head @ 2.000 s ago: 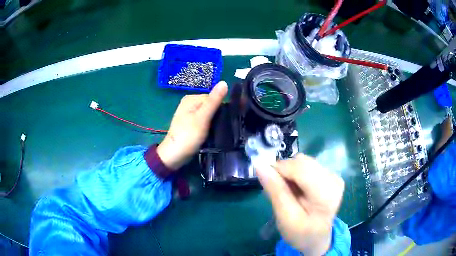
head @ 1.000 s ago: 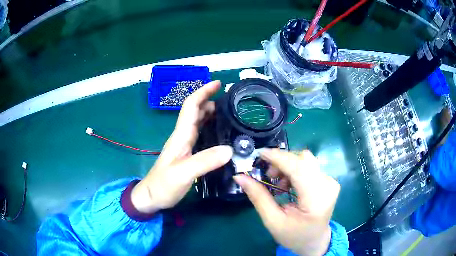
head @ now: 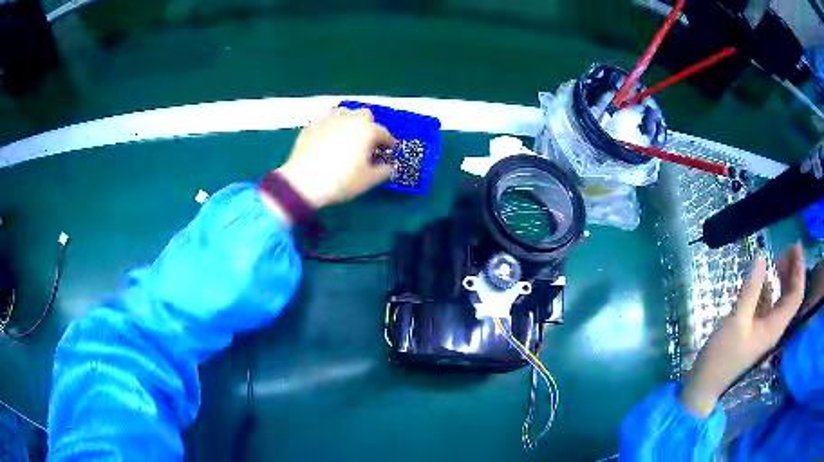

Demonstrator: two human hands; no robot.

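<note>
The black housing (head: 452, 316) stands on the bench with its round collar up. The small motor (head: 499, 289) sits against it below the collar, its mounting ears showing and its coloured leads (head: 542, 383) hanging down in front. My left hand (head: 341, 158) reaches into the blue screw tray (head: 428, 135), fingertips down at the screws (head: 408, 162); whether a screw is pinched is hidden. My right hand (head: 754, 316) is off to the right, empty, fingers apart, below the electric screwdriver (head: 763, 206), which it does not hold.
A plastic-wrapped brush pot (head: 587, 135) with red handles stands behind the housing, white crumpled paper (head: 495, 155) beside it. The clear blister tray (head: 700, 280) lies at right, partly behind my right hand. Thin wire leads (head: 60, 280) lie at left. Another blue sleeve shows at the right edge.
Both hands have left the housing and motor: the left went up to the screw tray, the right out to the right. The motor stays on the housing, its leads now hanging free.
</note>
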